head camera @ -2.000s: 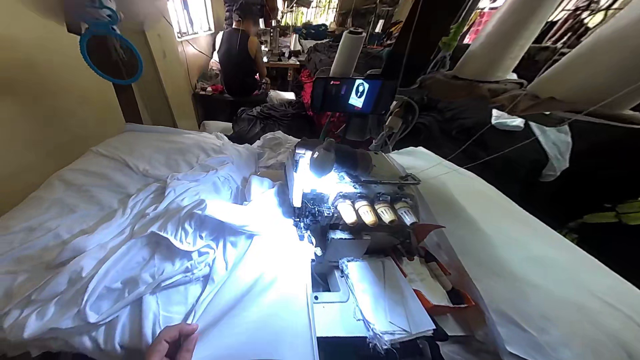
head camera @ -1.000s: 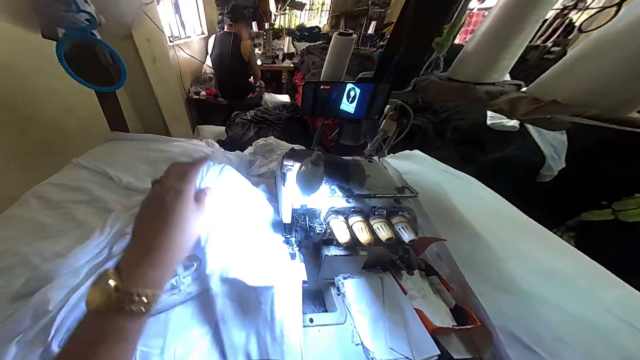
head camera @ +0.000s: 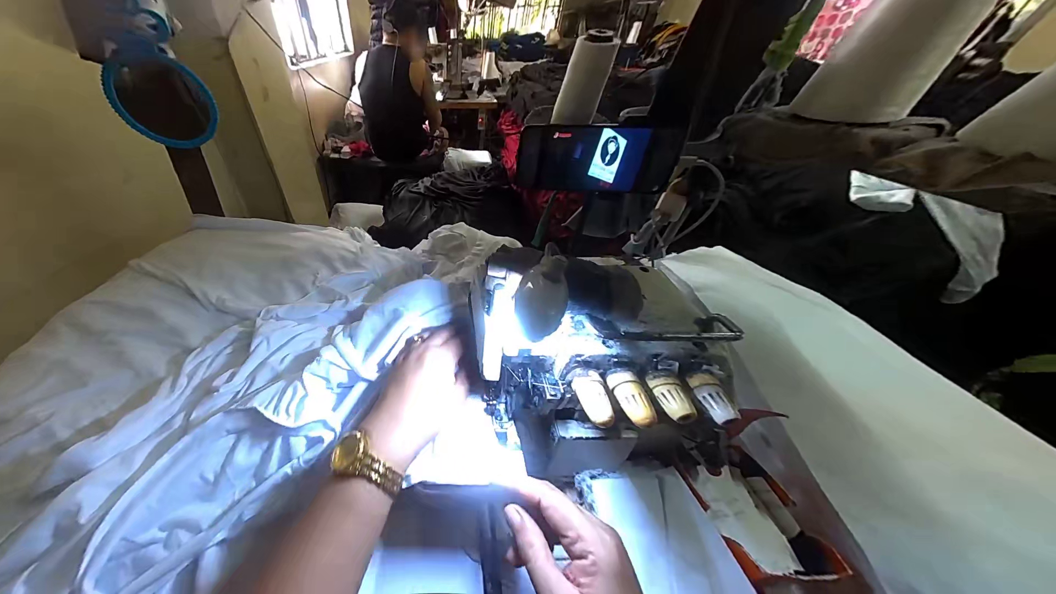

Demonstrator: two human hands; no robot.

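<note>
An overlock sewing machine (head camera: 610,305) with a bright lamp and a row of tension knobs (head camera: 634,398) stands at the centre. My left hand (head camera: 429,388), with a gold wristwatch (head camera: 363,464) on the wrist, is at the white fabric (head camera: 305,346) just left of the needle area; glare and blur hide what its fingers hold. Nearer the camera, my right hand (head camera: 569,536) pinches the edge of a piece of cloth (head camera: 445,528), which looks greyish in shadow, between thumb and fingers.
White fabric pieces (head camera: 660,520) lie right of my right hand, beside an orange-edged container (head camera: 825,561). A phone (head camera: 598,158) is mounted behind the machine. Large thread cones (head camera: 586,78) stand beyond. A person (head camera: 396,91) sits at the back left. A blue-framed round mirror (head camera: 159,99) hangs left.
My left hand has moved from over the fabric at the left to beside the needle area. My right hand, not seen one second ago, is now at the lower centre on the cloth.
</note>
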